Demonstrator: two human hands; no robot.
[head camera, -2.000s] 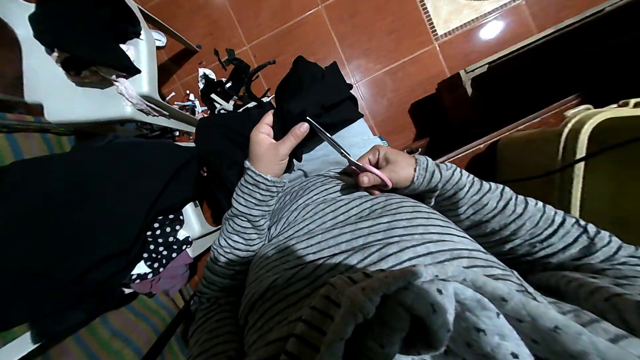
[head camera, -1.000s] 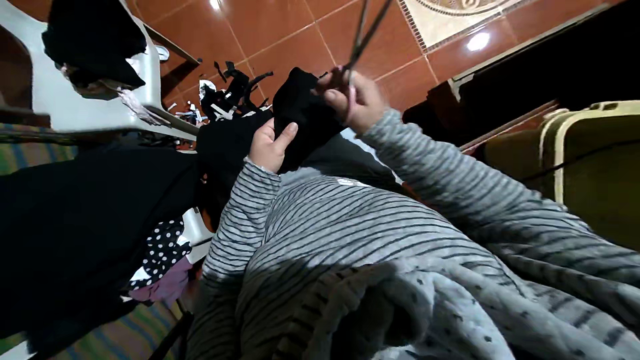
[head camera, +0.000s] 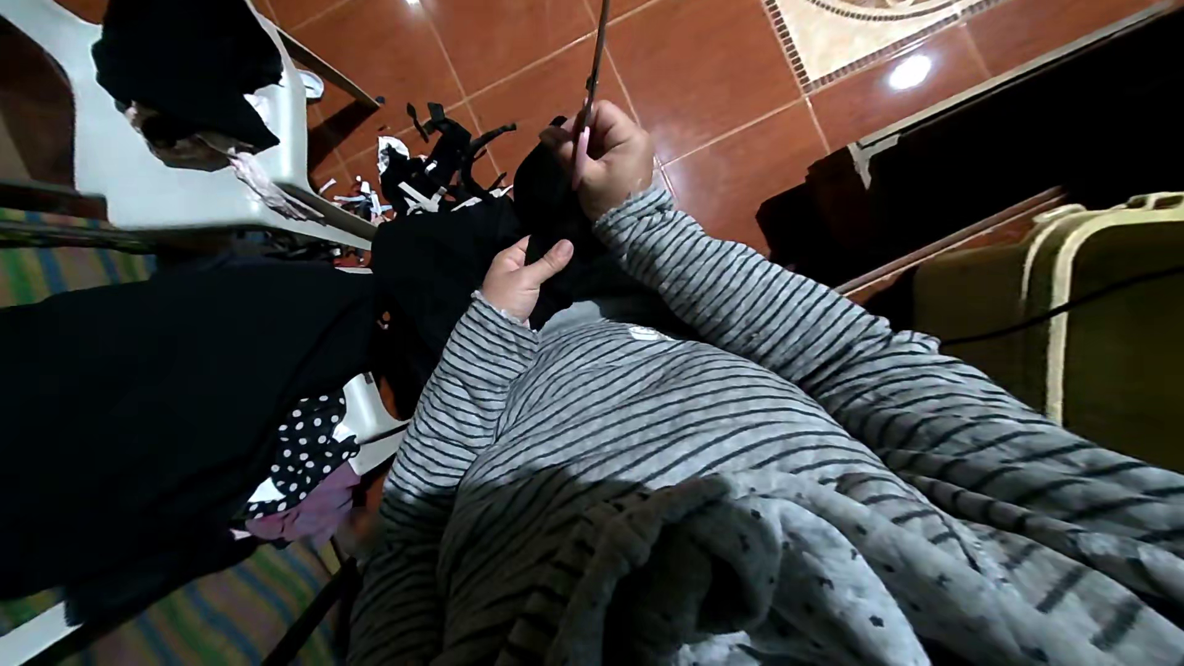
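Observation:
Black fabric (head camera: 546, 199) lies over my lap, and my left hand (head camera: 523, 277) grips it between thumb and fingers. Farther out, my right hand (head camera: 610, 157) holds scissors (head camera: 592, 88) with pink handles, their blades pointing away from me; its fingertips also touch the far edge of the black fabric. Whether the blades are parted cannot be told, as they are seen nearly edge-on. Part of the fabric is hidden behind my hands and sleeves.
A white plastic chair (head camera: 199, 199) at upper left bears black clothing (head camera: 190, 69). Dark fabric scraps (head camera: 444, 162) lie on the tiled floor (head camera: 740, 166). At left are a large black cloth (head camera: 166, 398) and polka-dot fabric (head camera: 310, 449). A yellowish container (head camera: 1059, 314) stands at right.
My right hand has moved from near my belly out to the far edge of the black fabric, and the scissors have turned to point away. My left hand keeps its hold on the fabric.

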